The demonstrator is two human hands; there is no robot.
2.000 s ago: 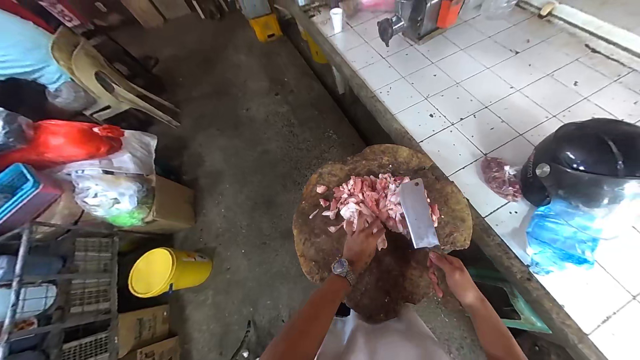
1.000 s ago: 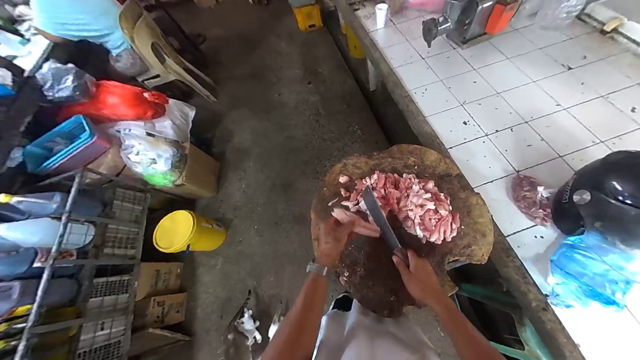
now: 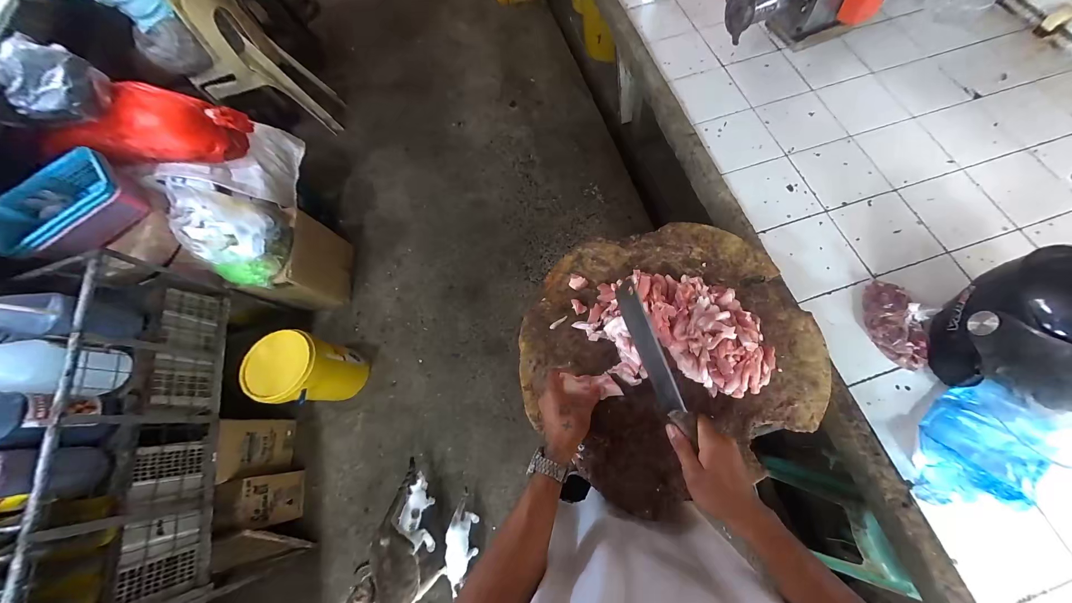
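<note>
A thick round wooden chopping block [image 3: 796, 360] stands in front of me, with a pile of cut raw meat pieces [image 3: 712, 335] on it. My right hand [image 3: 712, 461] grips the handle of a cleaver [image 3: 649, 343], whose blade points away from me and lies over the left part of the pile. On the block's left side, my left hand [image 3: 569, 410] holds a strip of raw meat [image 3: 596, 384], close to the left of the blade. A few small scraps lie apart at the pile's far left.
Right of the block runs a white tiled counter [image 3: 821, 184] with a black helmet [image 3: 1017, 327], a bag of meat [image 3: 894, 322] and a blue plastic bag [image 3: 984, 444]. Left are a yellow bucket [image 3: 306, 368] and a metal rack [image 3: 75, 360]. Cats [image 3: 414, 511] are on the floor near my left arm.
Two seconds ago the cleaver blade lay flat over the pile's right side with my left hand on the meat; since then the blade has moved left and turned edge-down. The view has shifted.
</note>
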